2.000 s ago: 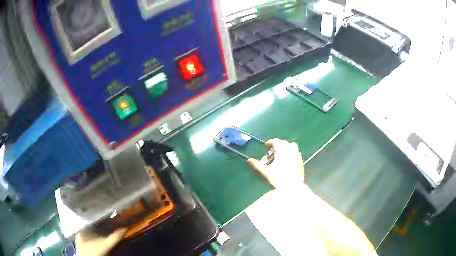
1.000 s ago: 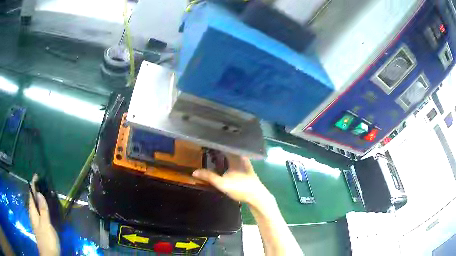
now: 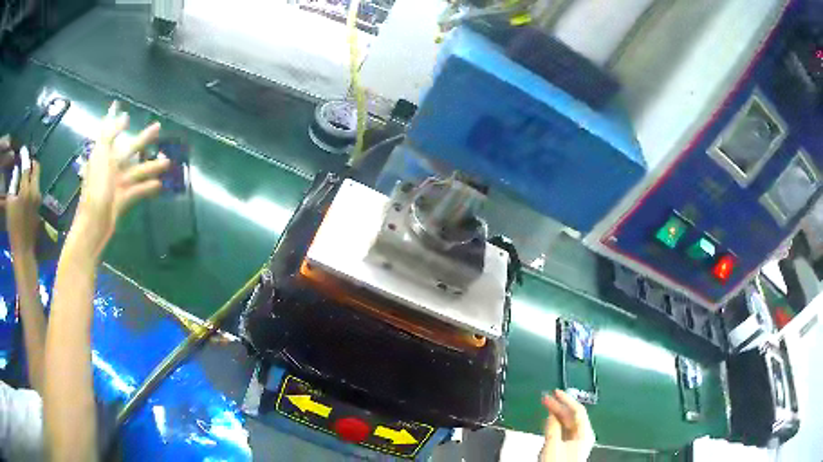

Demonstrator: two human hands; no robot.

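Observation:
The phone frame (image 3: 577, 361) lies on the green belt at the right, with another (image 3: 690, 386) farther right. My right hand (image 3: 568, 431) is at the bottom edge, cut off, its fingertips close to the nearer frame's lower end; no grip shows. My left hand is not in view. The silver press platen (image 3: 361, 244) is down over the orange fixture (image 3: 397, 318) and hides its recess. The black press base (image 3: 361, 365) is below, with a red button (image 3: 352, 429) between yellow arrows.
Two bare forearms at the left look like another person's; one hand (image 3: 113, 180) is spread beside a blurred phone frame (image 3: 171, 198). The blue press block (image 3: 532, 135) and control panel (image 3: 722, 189) stand behind. Glossy blue material (image 3: 117, 352) lies at lower left.
The platen has come down over the fixture. My right hand has left the fixture and moved right towards the belt frame. The other person's hands have moved up over the belt. The view has shifted.

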